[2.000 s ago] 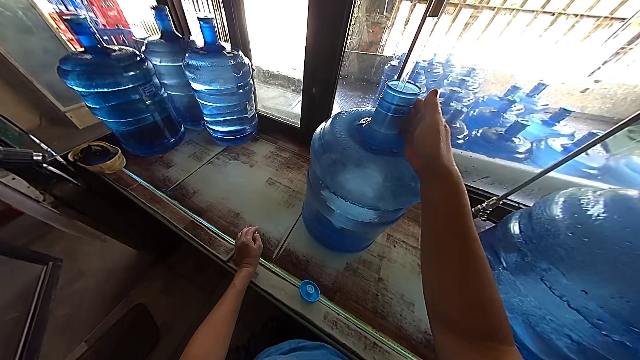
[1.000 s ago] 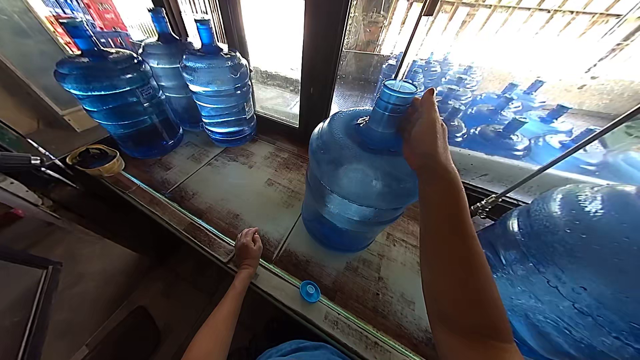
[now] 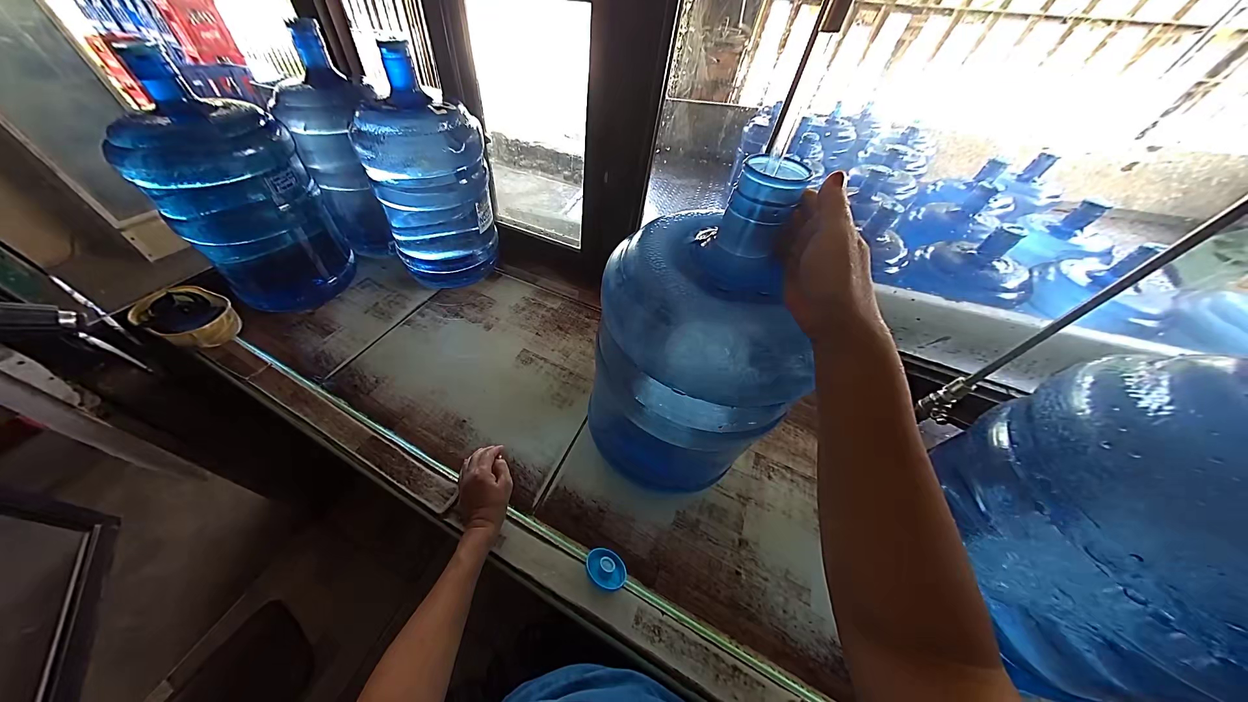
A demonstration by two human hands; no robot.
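A large blue water jug (image 3: 697, 351) stands upright on the tiled counter, its mouth uncapped under a thin stream or spout. My right hand (image 3: 829, 258) rests against the right side of its neck; the fingers' far side is hidden, so a grip cannot be told. My left hand (image 3: 485, 485) lies loosely curled on the counter's front edge, with no object seen in it. A round blue cap (image 3: 605, 568) lies on that edge, to the right of my left hand.
Three blue jugs stand at the back left, one of them nearest the window (image 3: 424, 185). A tape roll (image 3: 185, 317) lies before them. Another big jug (image 3: 1111, 517) fills the right side, beside a metal rod (image 3: 1072, 312). Several jugs (image 3: 975, 253) show beyond the glass.
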